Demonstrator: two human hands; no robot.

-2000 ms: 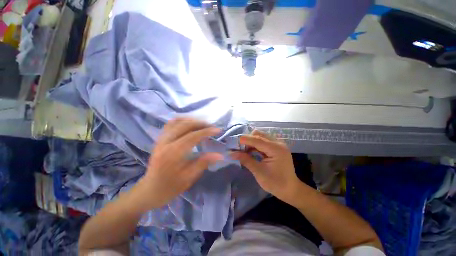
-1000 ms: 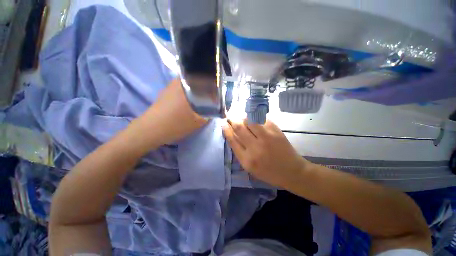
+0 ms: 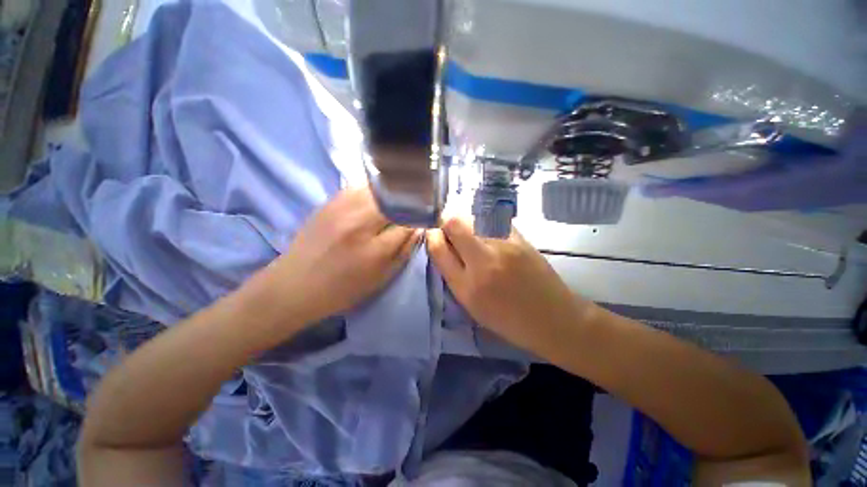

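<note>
The blue-grey garment lies heaped left of the machine and hangs over the table's front edge. Its narrow folded band runs from my fingertips down towards my lap. My left hand pinches the cloth just left of the band, close under the glossy curved part. My right hand pinches the band's right side, fingertips nearly touching my left ones. The grey-blue cylindrical fitting stands just above my right fingers. The needle and presser foot are hidden behind the glossy part.
The white machine head with a blue stripe fills the top. A ribbed grey knob and purple cloth are on it. A thin metal rod and a measuring scale lie right. A blue basket stands lower right.
Since two seconds ago, my head has moved close to the machine and both hands have brought the band up to the machine head. In the last second, my left hand has drawn slightly down.
</note>
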